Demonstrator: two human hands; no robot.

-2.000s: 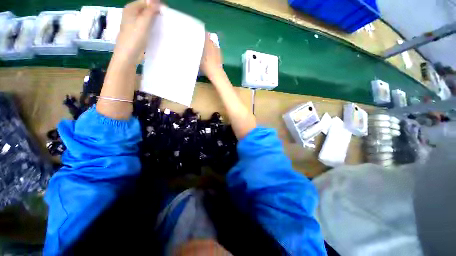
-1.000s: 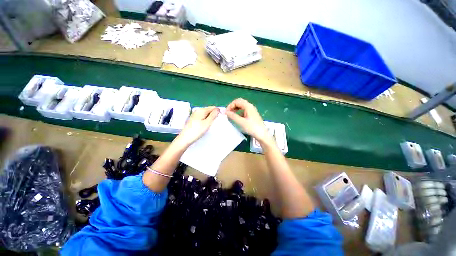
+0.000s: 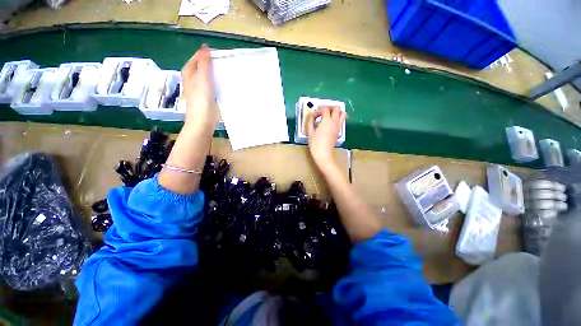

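Observation:
My left hand [image 3: 200, 86] holds white sheets [image 3: 251, 95] by their left edge, above the green belt. My right hand [image 3: 325, 127] rests with bent fingers on a white inner tray [image 3: 306, 114] on the belt; whether it grips anything there is hidden. Several more white trays [image 3: 121, 81] with dark items in their slots stand in a row to the left of my left hand. A heap of black USB charging cables [image 3: 274, 223] lies on the brown bench between my forearms.
A blue crate [image 3: 452, 28] and a paper stack [image 3: 296, 7] stand beyond the belt. Bagged cables [image 3: 41, 219] lie left. Trays [image 3: 428, 194] and a white wrapped piece [image 3: 479, 229] lie right on the bench. Small trays [image 3: 522, 143] sit farther along the belt.
My right hand has left the sheets and moved right and down onto the tray. My left hand has moved left with the sheets, which now hang more upright. The camera view has shifted.

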